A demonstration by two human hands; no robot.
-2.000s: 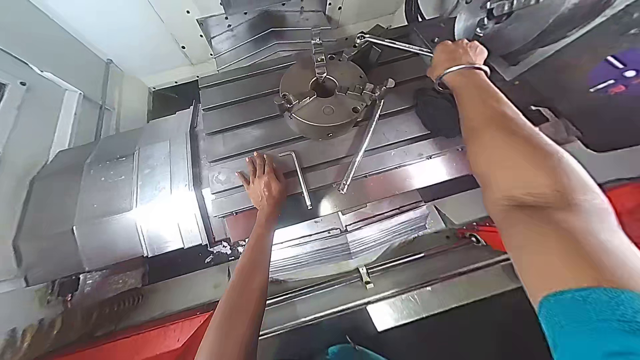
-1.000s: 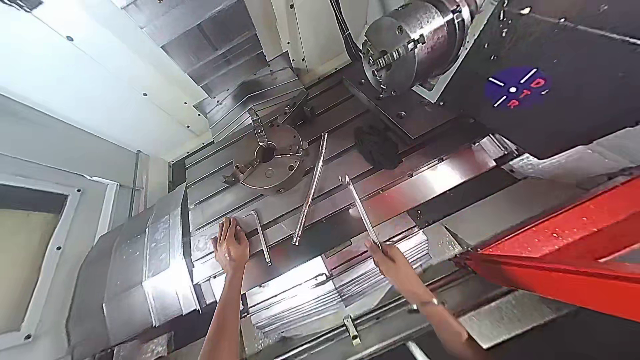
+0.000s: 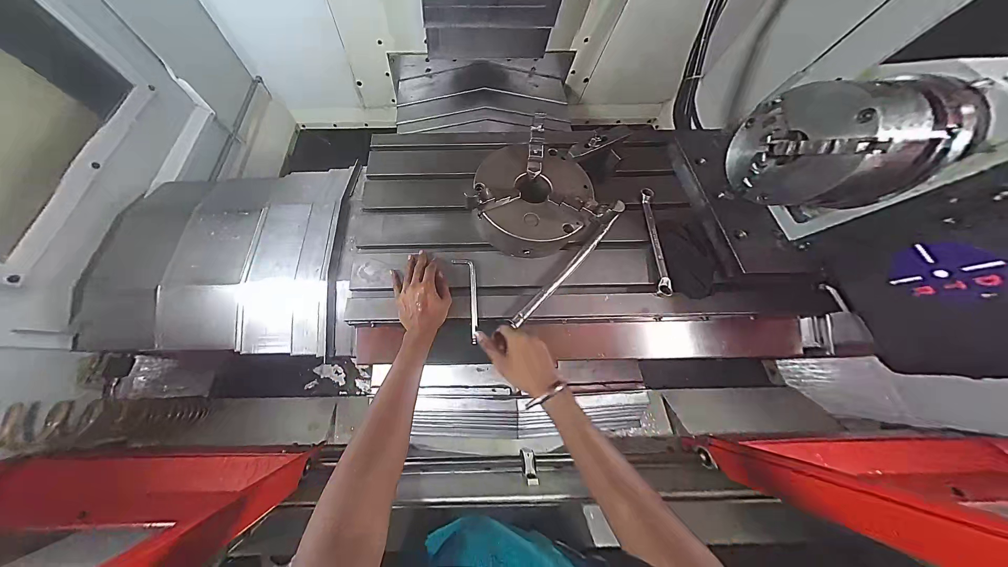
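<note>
My left hand lies flat with fingers spread on the T-slotted machine table, holding nothing. To its right rests an L-shaped hex key. My right hand is at the table's front edge, by the near end of a long metal bar wrench and close to the hex key's tip; whether its fingers grip the bar is unclear. The bar's far end lies beside the three-jaw chuck. A double-ended box wrench lies farther right, next to a dark cloth.
A second chuck on a rotary unit stands at the right rear. Ribbed metal way covers flank the table at left. Red panels are at both lower corners. A dark clamp-like block sits behind the three-jaw chuck.
The box wrench, in my right hand one second ago, now lies by the dark cloth. My right hand has moved left to the bar's near end. My left hand stays on the table.
</note>
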